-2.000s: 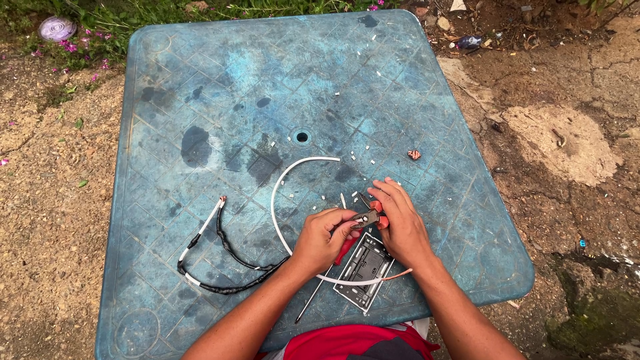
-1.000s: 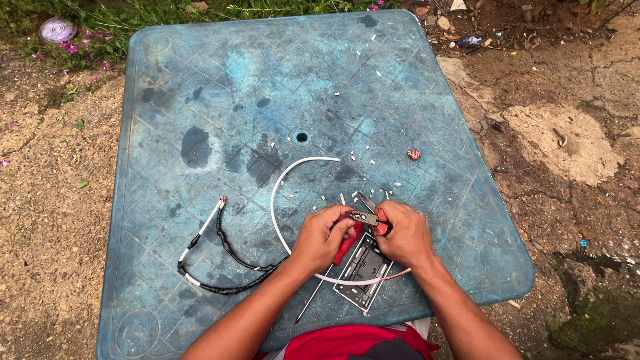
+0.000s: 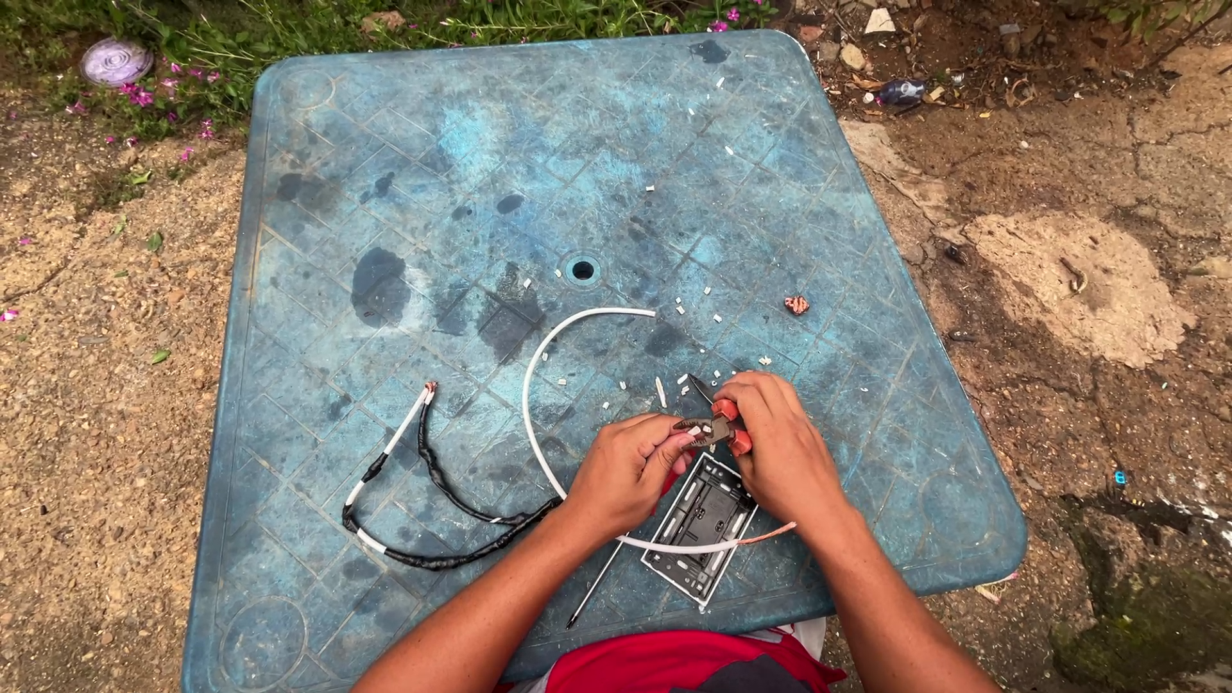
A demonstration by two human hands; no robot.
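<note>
My right hand (image 3: 784,452) is closed around the red handles of a pair of pliers (image 3: 714,430), whose jaws point left. Between the fingertips of my left hand (image 3: 630,472) is a small white piece, at the jaws. A white cable (image 3: 532,404) curves over the table and passes below my left hand, its bare copper end (image 3: 770,534) near my right wrist. Under the hands lies a dark rectangular plastic frame with a pale rim (image 3: 707,520). A screwdriver's shaft (image 3: 595,585) sticks out beneath my left forearm; a red object beside that hand is mostly hidden.
On the blue plastic table (image 3: 462,241), a cable wrapped in black tape (image 3: 452,558) lies at the left. White scraps (image 3: 661,391) are scattered above the hands, near a dark pointed blade (image 3: 700,388). A small copper bundle (image 3: 796,305) sits farther right. The table has a center hole (image 3: 582,270).
The pliers have turned in my right hand, which has shifted slightly. My left hand stays close to the jaws. The cables and the dark frame have not moved.
</note>
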